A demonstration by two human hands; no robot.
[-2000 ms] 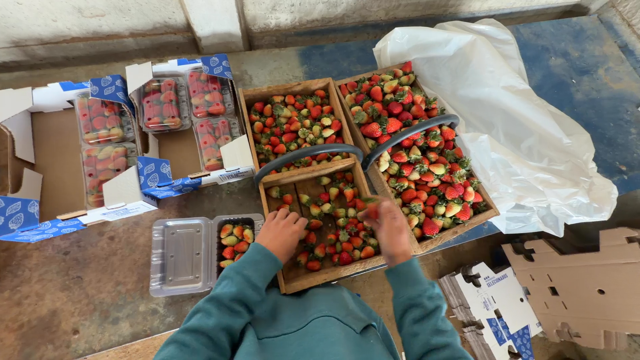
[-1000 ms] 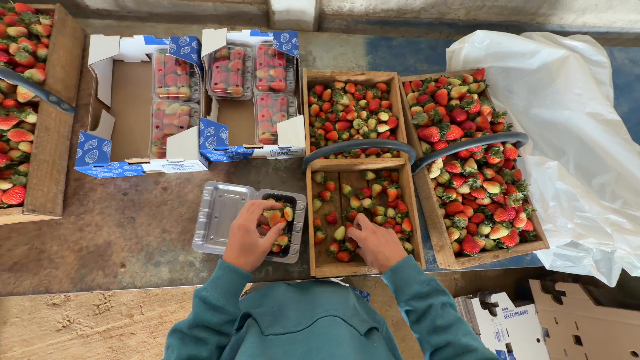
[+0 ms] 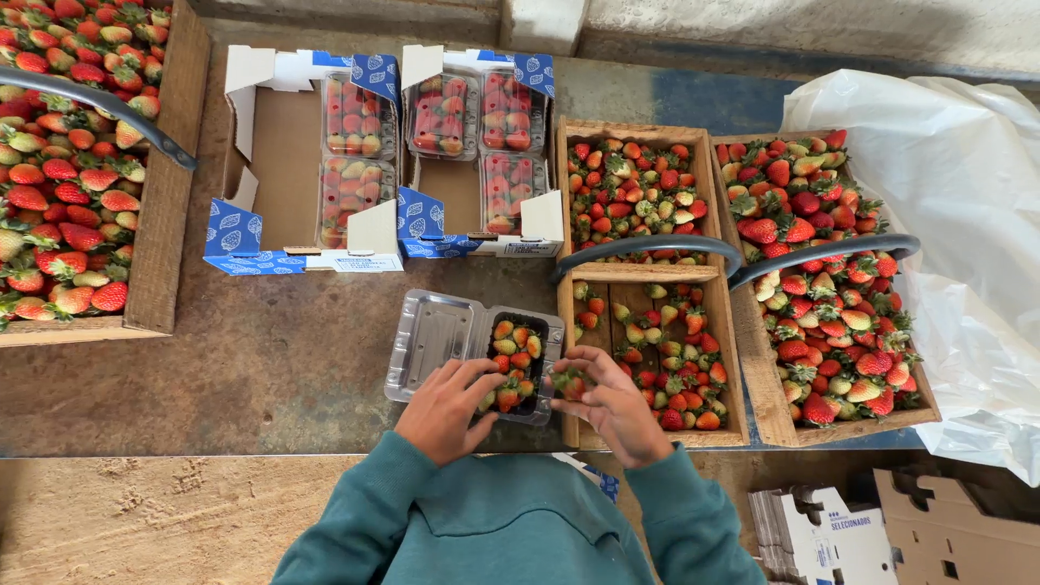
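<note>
An open clear plastic clamshell (image 3: 439, 325) lies on the table, its right half partly filled with strawberries (image 3: 517, 345). Over the near edge of that half rests my left hand (image 3: 452, 404), its fingertips at the berries; whether it grips one I cannot tell. Between the clamshell and the divided wooden crate (image 3: 571, 325), my right hand (image 3: 611, 406) holds a blurred strawberry (image 3: 571, 383) in its fingers. Loose strawberries (image 3: 678, 357) lie in the crate's near compartment, and more fill the far one. A dark curved handle (image 3: 650, 246) spans the crate.
Two cardboard boxes, the left (image 3: 280, 162) and the right (image 3: 451, 195), hold packed clamshells behind. Full strawberry crates stand at far left (image 3: 175, 187) and right (image 3: 760, 357). White plastic sheeting (image 3: 967, 244) covers the table's right end. Flattened cartons (image 3: 853, 532) lie below at lower right.
My right hand has moved from inside the crate's near compartment towards the clamshell, with a strawberry in its fingers. My left hand stays at the clamshell. The view has shifted left.
</note>
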